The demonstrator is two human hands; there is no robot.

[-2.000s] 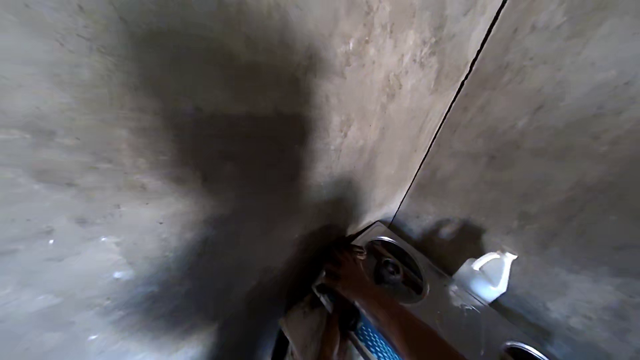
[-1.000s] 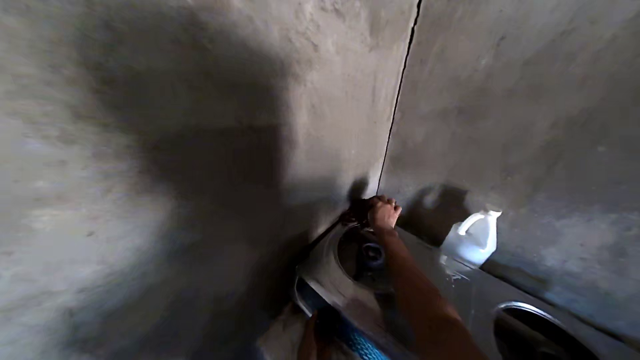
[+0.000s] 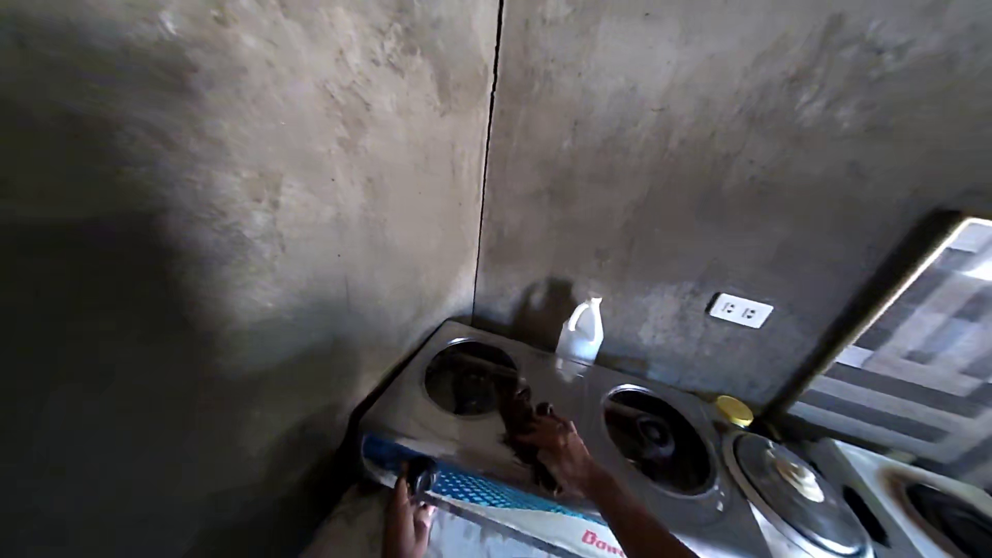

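A stainless steel gas stove [image 3: 559, 387] with round burner openings stands in the corner. My right hand [image 3: 559, 449] presses a dark cloth [image 3: 521, 434] on the stove's top, between the left burner opening [image 3: 470, 377] and the middle one [image 3: 659, 440]. My left hand [image 3: 408, 518] is at the stove's front panel, fingers up by the black control knob [image 3: 421, 475]; whether it grips the knob is unclear. Blue patterning covers part of the panel.
A white plastic jug [image 3: 581, 335] stands at the stove's back edge by the wall. To the right are a lidded pot [image 3: 802, 492], a yellow lid [image 3: 734, 411] and another stove [image 3: 914, 496]. A white outlet [image 3: 741, 310] is on the wall.
My right hand has moved from the stove's back left corner to its top between the burner openings. The view has swung right, bringing in the pot and the outlet.
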